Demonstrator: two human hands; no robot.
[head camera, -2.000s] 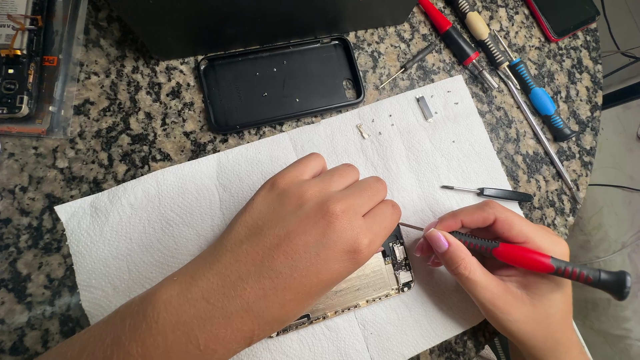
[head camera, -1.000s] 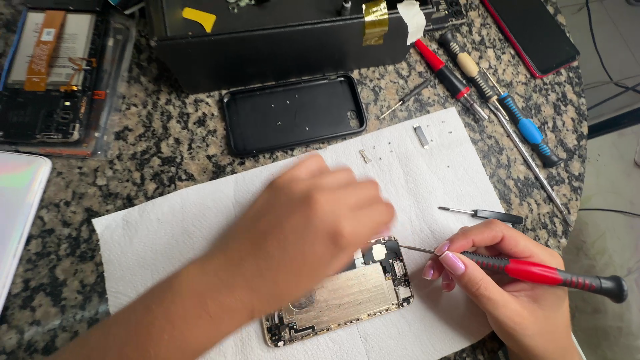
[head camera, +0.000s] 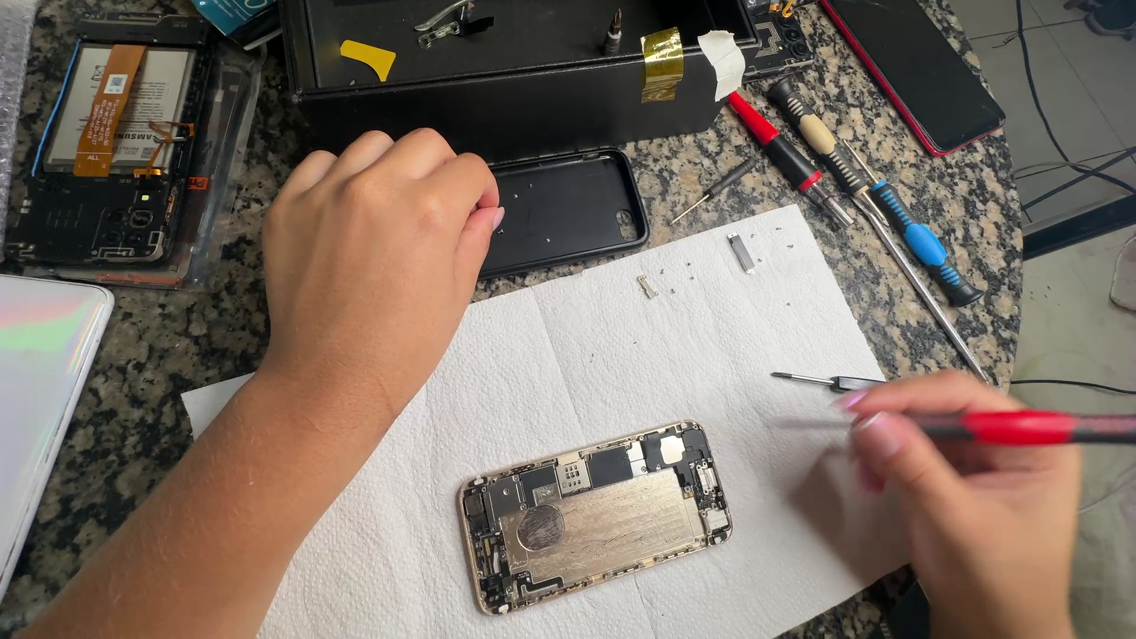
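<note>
An opened smartphone housing (head camera: 612, 532) with its inner parts exposed lies on a white paper towel (head camera: 497, 373). My left hand (head camera: 382, 240) is over the left end of a black phone case (head camera: 568, 213) that holds several tiny screws; its thumb and index finger are pinched together, and whether a small part is between them cannot be told. In my right hand (head camera: 967, 497) is a red and black screwdriver (head camera: 1016, 428), blurred, held right of the housing with its shaft pointing left. A small metal bracket (head camera: 648, 286), a grey metal piece (head camera: 740, 253) and several tiny screws lie on the towel.
A black box (head camera: 515, 106) stands behind the case. Several screwdrivers, one with a blue grip (head camera: 925, 242), lie at the right beside a red-edged phone (head camera: 923, 71). A small black tool (head camera: 848, 383) is near my right hand. Another opened phone (head camera: 115, 142) lies at the left.
My left hand has moved from the phone housing up and left to the phone case. The screwdriver in my right hand has moved away from the housing's right end. The view has shifted.
</note>
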